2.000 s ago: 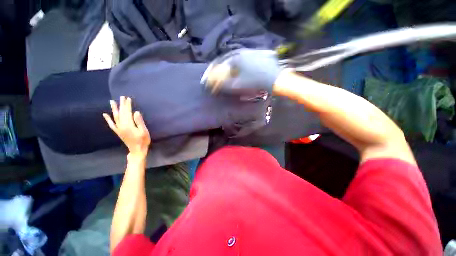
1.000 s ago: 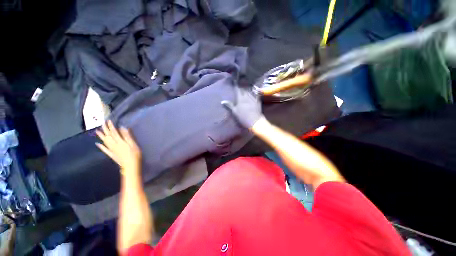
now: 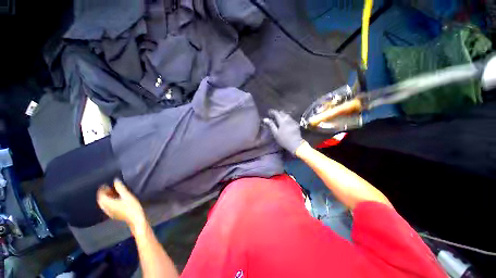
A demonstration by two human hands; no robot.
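Note:
The dark grey-navy jacket (image 3: 179, 146) lies rumpled over the black padded form (image 3: 81, 176), whose left end is bare. A fold of cloth stands up near the jacket's back edge. My left hand (image 3: 121, 203), bare and slightly blurred, is over the form's front side by the jacket's left edge, fingers bent and apart, with no cloth visible in it. My right hand (image 3: 284, 132), in a grey glove, is at the jacket's right end; whether its fingers grip cloth is unclear. The steam iron (image 3: 333, 113), silver with an orange-tan handle, stands just right of the glove, unheld.
More dark cloth (image 3: 125, 54) is heaped behind the form. A white piece (image 3: 95, 120) shows behind its left end. A yellow hose (image 3: 366, 35) hangs above the iron, and a whitish hose (image 3: 424, 81) runs right. Green cloth (image 3: 435, 70) lies at the back right.
The iron, in my gloved hand at first, now stands at the right. The jacket has gone from fairly smooth to rumpled. My left hand has moved off the form's top toward its front.

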